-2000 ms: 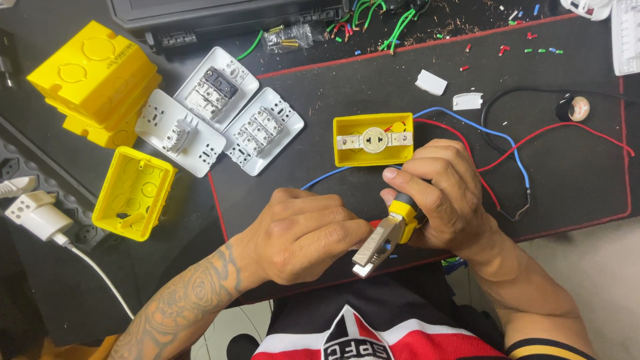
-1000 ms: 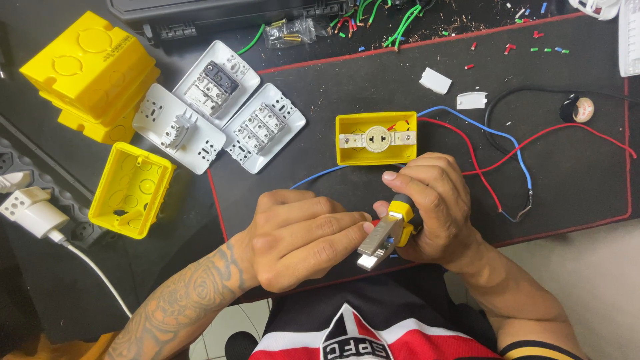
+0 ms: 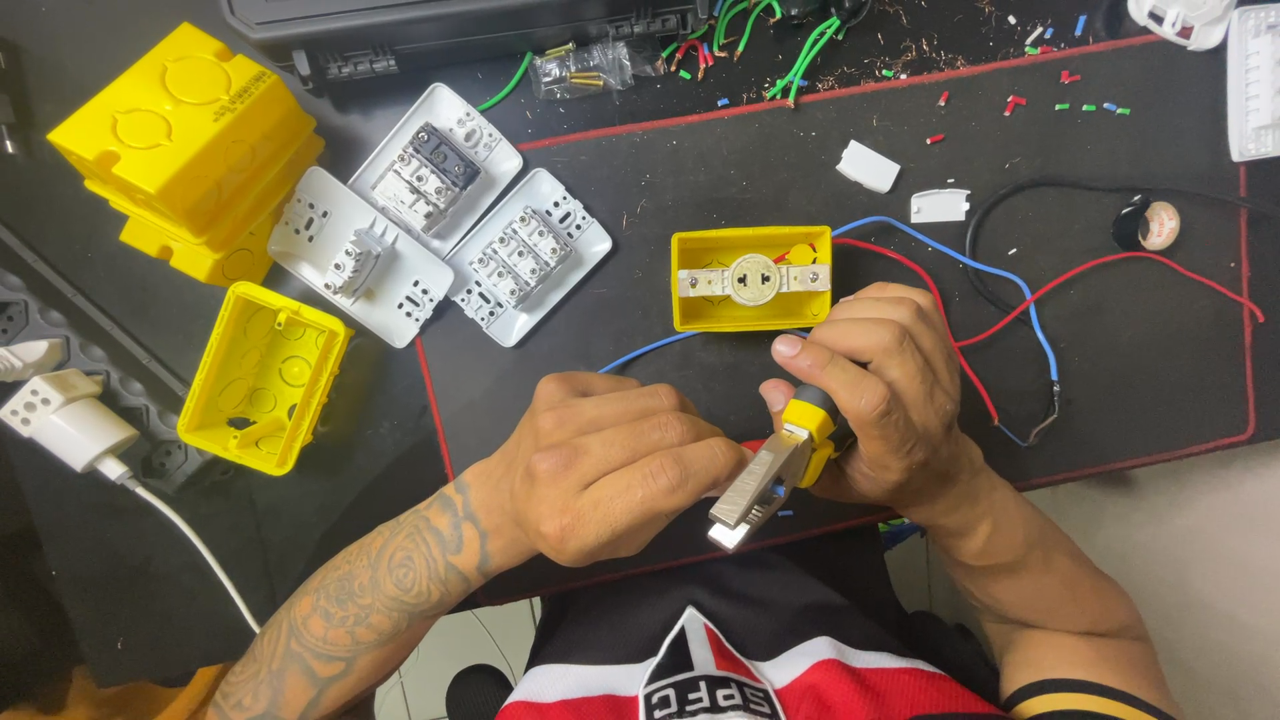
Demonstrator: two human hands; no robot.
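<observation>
My right hand is closed around a wire stripper with yellow and black handles, its metal jaws pointing down and left. Beside the jaws, my left hand has its fingers bent together; a bit of red wire shows between its fingertips and the tool. How the fingers hold the wire is hidden. Just above my hands lies a yellow electrical box with a round socket on a strap across it. A blue wire and a red wire run out from the box's right side.
White switch and socket plates lie face down at left, near stacked yellow boxes and another yellow box. A power strip with plugs sits far left. Electrical tape, white covers and wire scraps lie right. A black case stands behind.
</observation>
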